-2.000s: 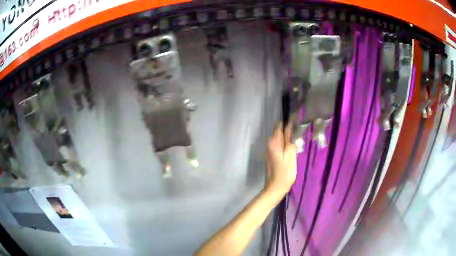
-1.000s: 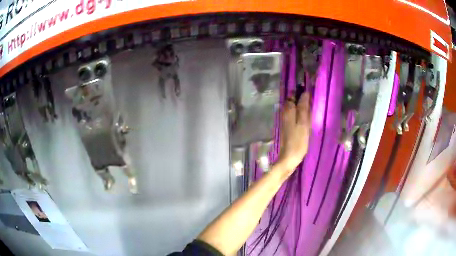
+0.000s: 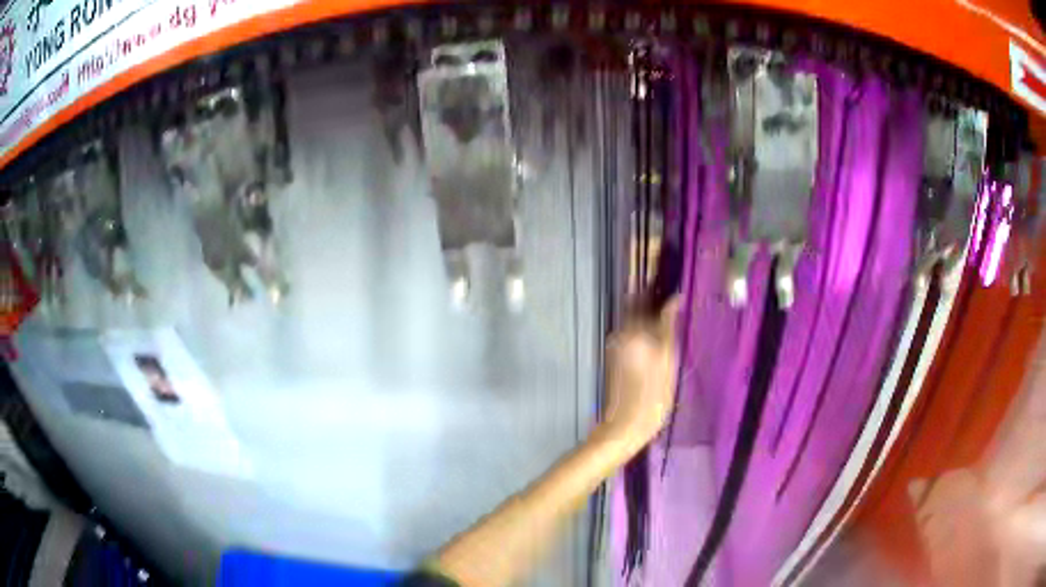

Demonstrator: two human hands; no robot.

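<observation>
My left hand (image 3: 640, 373) is raised at the centre, blurred, with its fingers around black straps (image 3: 637, 516) whose ends hang below it. Its fingertips and the straps' upper part are smeared by motion. Silver hanging clips stand in a row under the orange hood: one (image 3: 468, 161) left of the hand with no strap seen in it, and one (image 3: 777, 161) to its right. A wide black strap (image 3: 751, 401) hangs below the right one. A blurred skin-toned shape is at the lower right; I cannot tell if it is my right hand.
The orange hood (image 3: 734, 14) spans the top. Purple bands (image 3: 855, 218) lie behind the clips at right. A grey panel (image 3: 333, 378) with a paper sheet (image 3: 184, 401) is at left. A blue object (image 3: 304, 570) is at the bottom edge.
The view has shifted, and the clips show at new places. My left hand now appears lower in the picture than one second ago, with strap ends visible beneath it.
</observation>
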